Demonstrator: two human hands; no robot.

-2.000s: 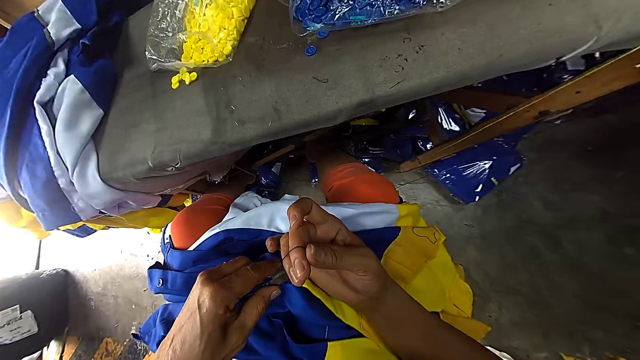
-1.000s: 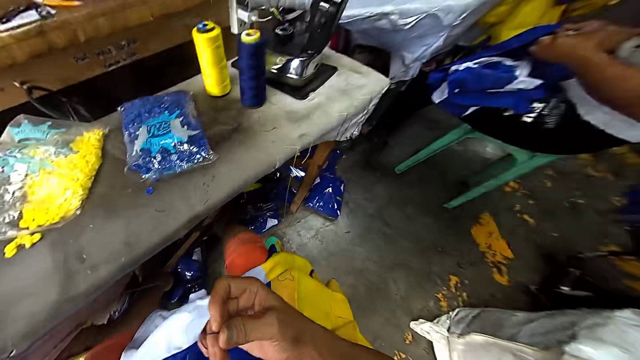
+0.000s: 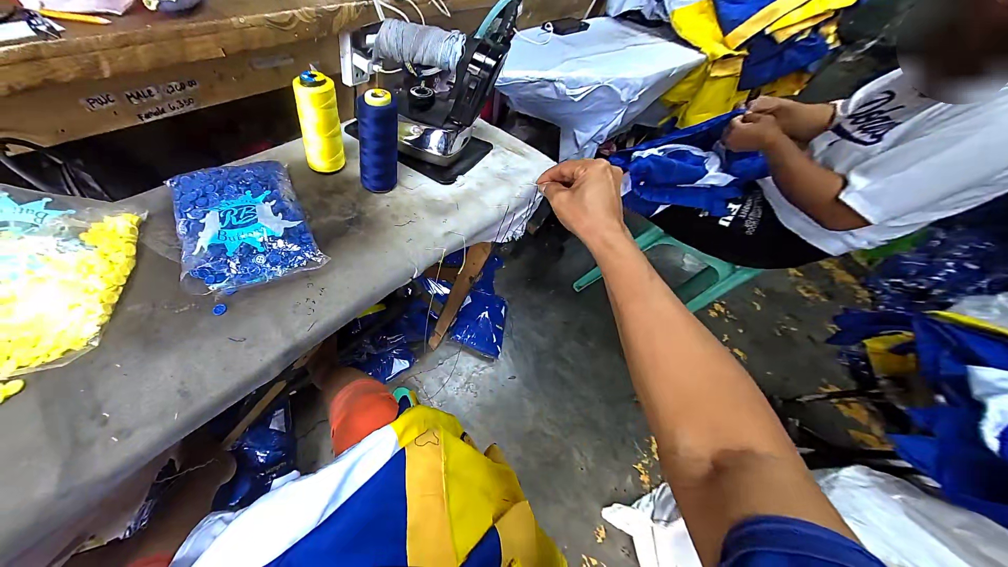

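My right hand [image 3: 583,197] reaches out at the corner of the cloth-covered table, thumb and fingertips pinched together; dark threads hang near the fingers, and what they pinch is too small to tell. My left hand is out of the frame. Across my lap lies a blue, white and yellow garment [image 3: 425,488]. On the table stand a yellow thread cone [image 3: 319,122] and a navy thread cone [image 3: 378,142], beside an upturned clothes iron [image 3: 441,126]. A plastic bag of blue buttons [image 3: 244,224] lies left of them, with a bag of yellow buttons [image 3: 63,291] further left.
At the right a person holding blue cloth [image 3: 677,169] sits on a green stool [image 3: 701,276]. Behind is a white-covered surface [image 3: 591,67] with yellow and blue cloth. A wooden shelf [image 3: 197,63] runs behind the table [image 3: 236,346]. White cloth lies low at the right.
Two seconds ago both hands were together over the garment on my lap. My right hand has since stretched up and away to the table corner, and the view has swung right.
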